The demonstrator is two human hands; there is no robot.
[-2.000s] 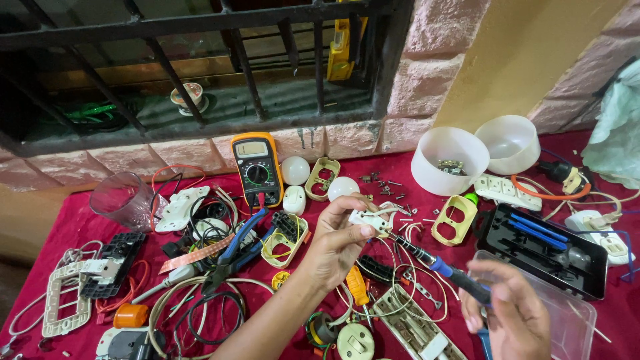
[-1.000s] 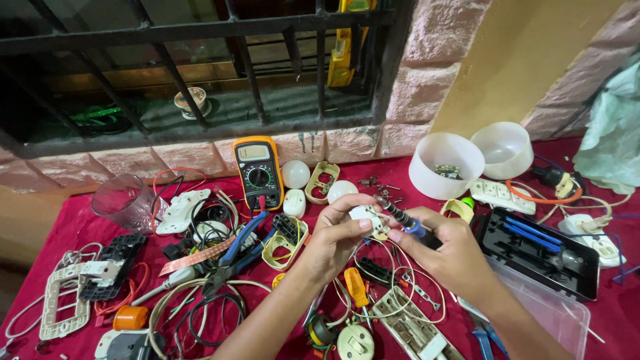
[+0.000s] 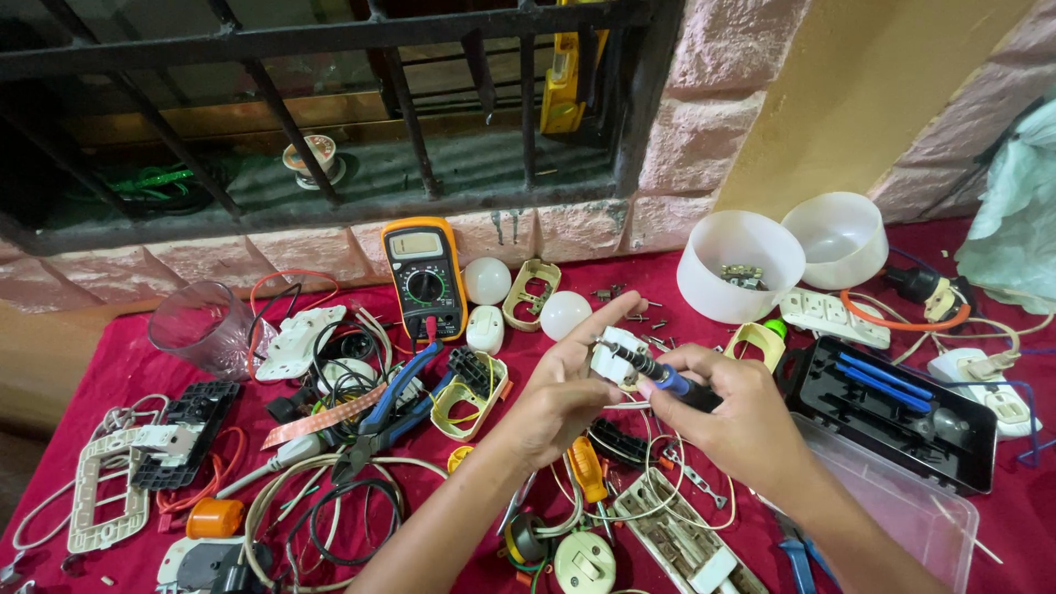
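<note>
Between the fingers and thumb of my left hand (image 3: 561,396) is a small white plastic electrical fitting (image 3: 612,363), its index finger stretched out behind it. My right hand (image 3: 726,404) grips a blue and black screwdriver (image 3: 681,386), whose shaft lies across the face of the fitting. A cable runs below the fitting. Under and between the hands lie a yellow-handled screwdriver (image 3: 586,470), a cream switch (image 3: 584,564) and a long opened socket housing (image 3: 685,528). Whether the screwdriver's tip sits in a screw I cannot tell.
Behind stand an orange multimeter (image 3: 426,280) and two white tubs (image 3: 741,272). Blue-handled pliers (image 3: 396,404) lie on tangled wires at left, near a glass tumbler (image 3: 202,330). An open black tool case (image 3: 899,412) is at right. Barred window (image 3: 330,49) behind the red cloth.
My right hand, lower right and apart from the fitting two seconds ago, has come up beside my left hand. The screwdriver now points up and left across the fitting.
</note>
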